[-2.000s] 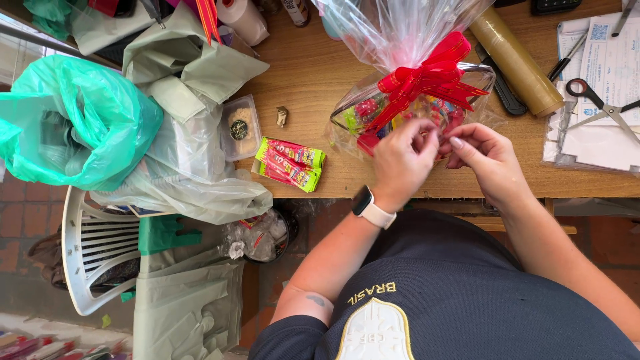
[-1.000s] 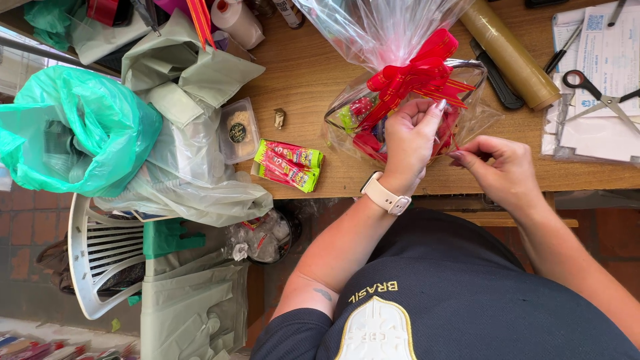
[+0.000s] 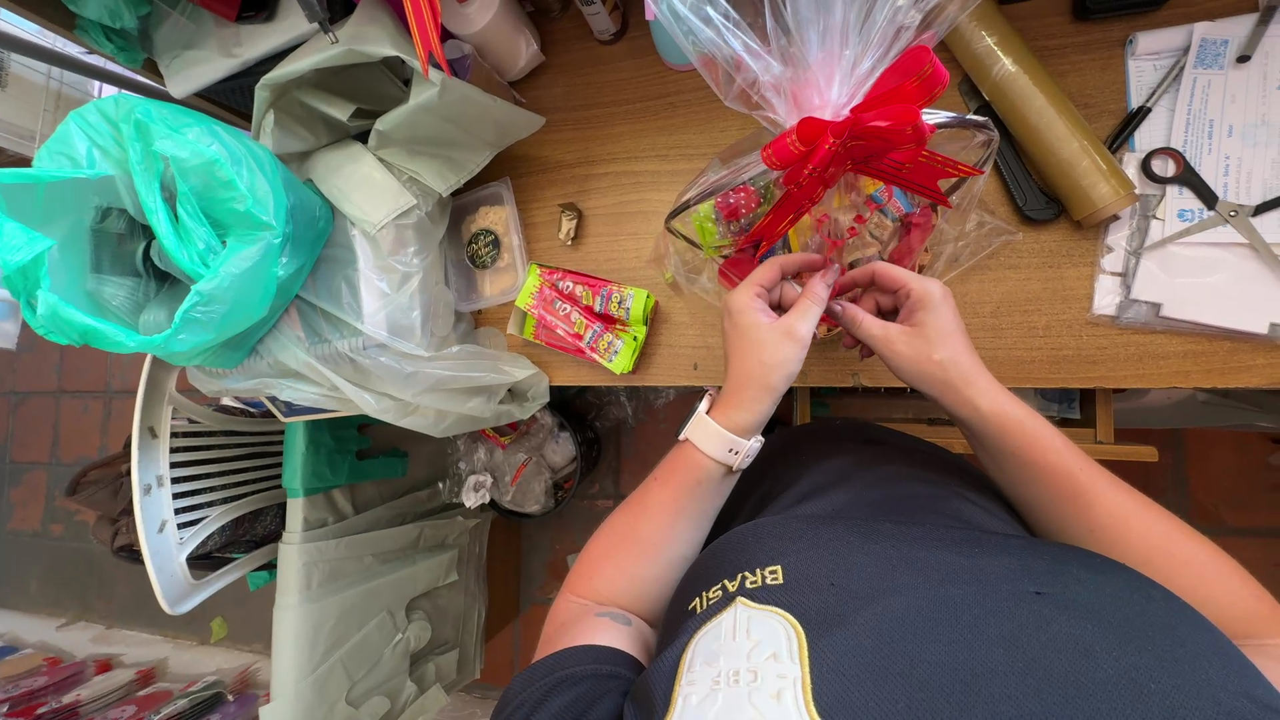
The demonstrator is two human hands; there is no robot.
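A basket of wrapped sweets in clear cellophane (image 3: pixel 690 190) stands at the table's front edge, gathered at the top under a red ribbon bow (image 3: pixel 865 135). My left hand (image 3: pixel 775 325) is at the front of the package, thumb and index finger pinched together. My right hand (image 3: pixel 900 320) meets it fingertip to fingertip, also pinching. Something thin and red shows at the fingertips, perhaps ribbon or the wrapping; the fingers hide what exactly is held. A red ribbon tail hangs from the bow towards my left hand.
Left of the package lie candy packets (image 3: pixel 585 315), a clear plastic tub (image 3: pixel 487 245) and a small gold-wrapped sweet (image 3: pixel 568 223). Plastic bags (image 3: pixel 230 290) cover the table's left end. To the right are a film roll (image 3: pixel 1040 110), a box cutter (image 3: pixel 1015 160), scissors (image 3: pixel 1215 205) and papers.
My left hand has come down from the bow to the front of the package. My right hand has moved in from the right, and the fingertips now meet.
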